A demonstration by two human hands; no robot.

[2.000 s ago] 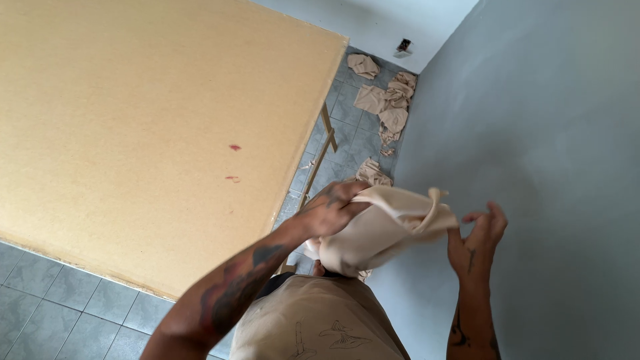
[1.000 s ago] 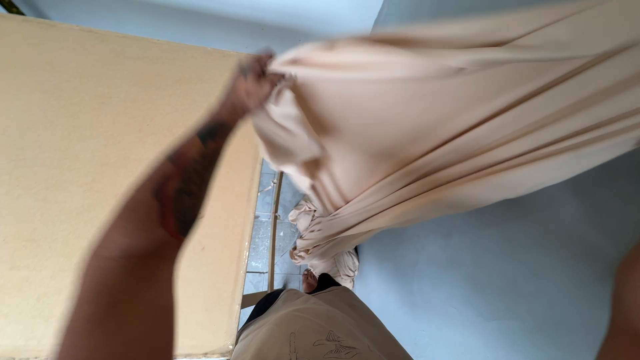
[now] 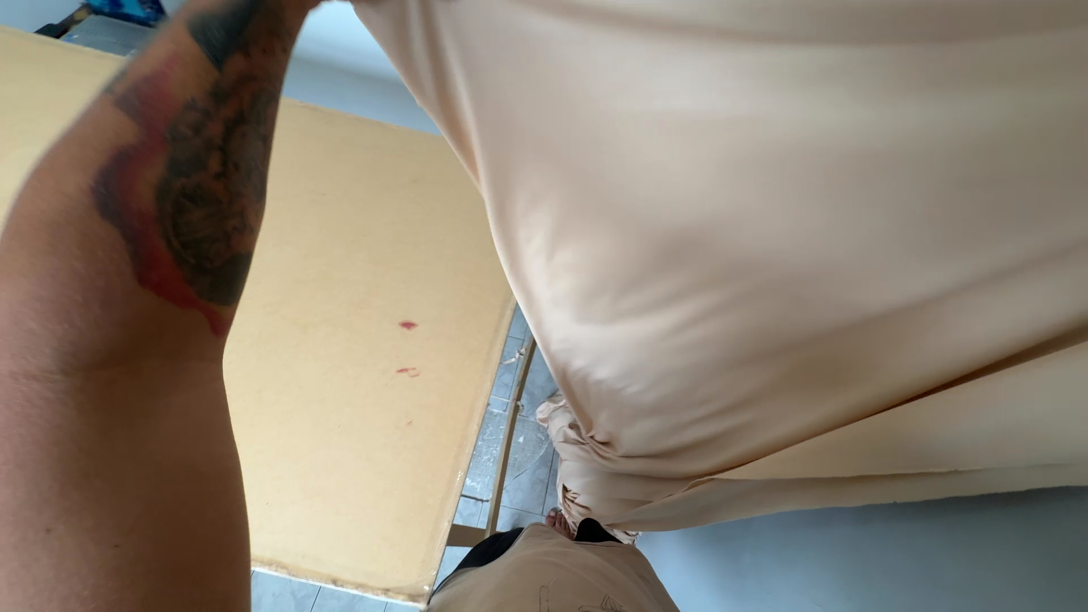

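A large sheet of beige fabric [image 3: 722, 212] spreads from the top edge of the head view across the right side, its lower part gathered in folds near my feet. My left forearm, tattooed, rises along the left side. Only a sliver of my left hand [image 3: 327, 3] shows at the top edge, at the corner of the fabric; its fingers are cut off by the frame. My right hand is out of view. A wide table with a tan top [image 3: 365, 255] stands to the left, with small red marks on it.
The table's wooden frame piece [image 3: 512, 433] runs beside its right edge, above the grey tiled floor [image 3: 531, 472]. A grey-blue wall [image 3: 850, 552] is at the lower right. Bunched fabric lies by my foot. A blue object [image 3: 127, 10] is at the top left corner.
The fabric, bunched between both hands two seconds ago, is now spread wide. My left hand has moved up to the top edge, and my right hand has left the view.
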